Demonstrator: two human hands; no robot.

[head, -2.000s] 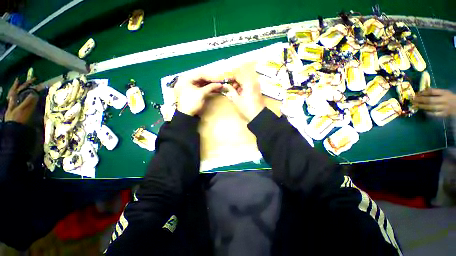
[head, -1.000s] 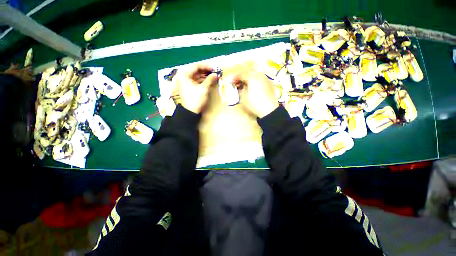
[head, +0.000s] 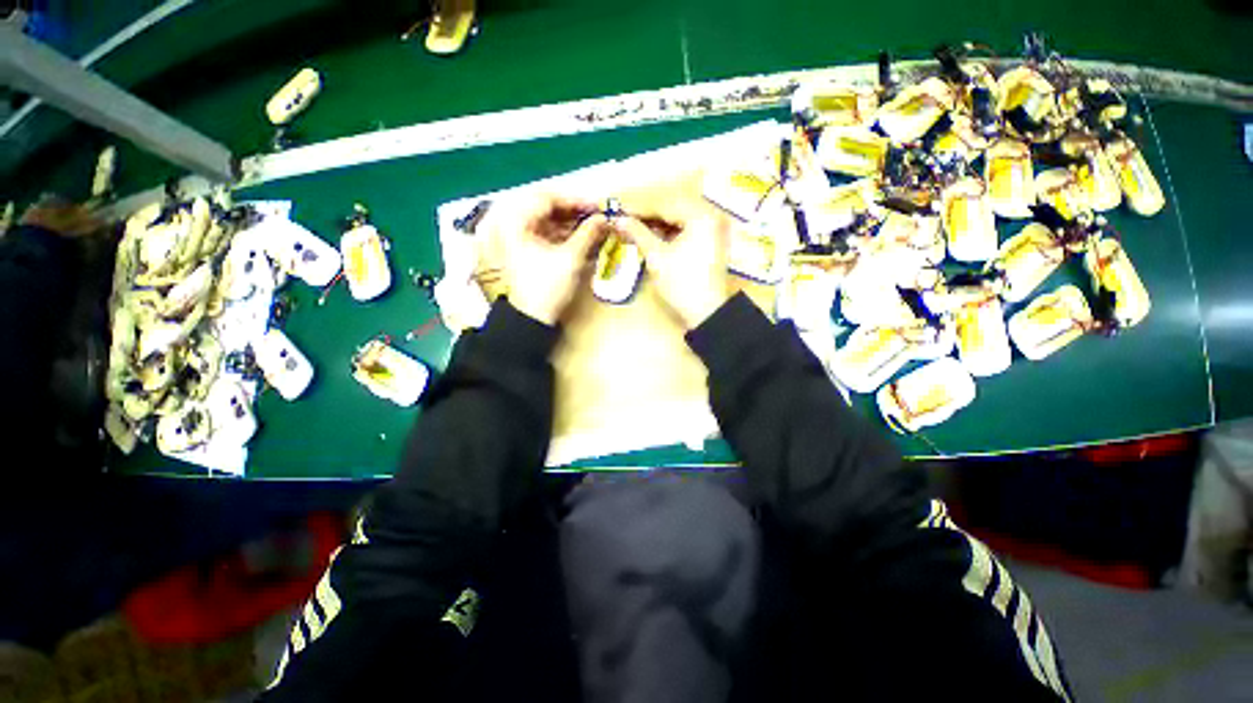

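Observation:
A white housing with a yellow face is between my two hands above the tan work mat. A small dark part is at its upper end, between my fingertips. My left hand and my right hand pinch at this upper end from both sides. The hands are overexposed, so the exact finger contact and the wires are hard to tell.
A large heap of yellow-faced housings lies at right. Single units lie left of the mat. A cream-coloured pile is at far left. A white rail runs behind, with a conveyor belt beyond. Another person's hand shows at far left.
The housing now hangs between my hands with its yellow face showing; my right hand has moved in towards the left. The other person's hand at far right has left view. Belt units have shifted right.

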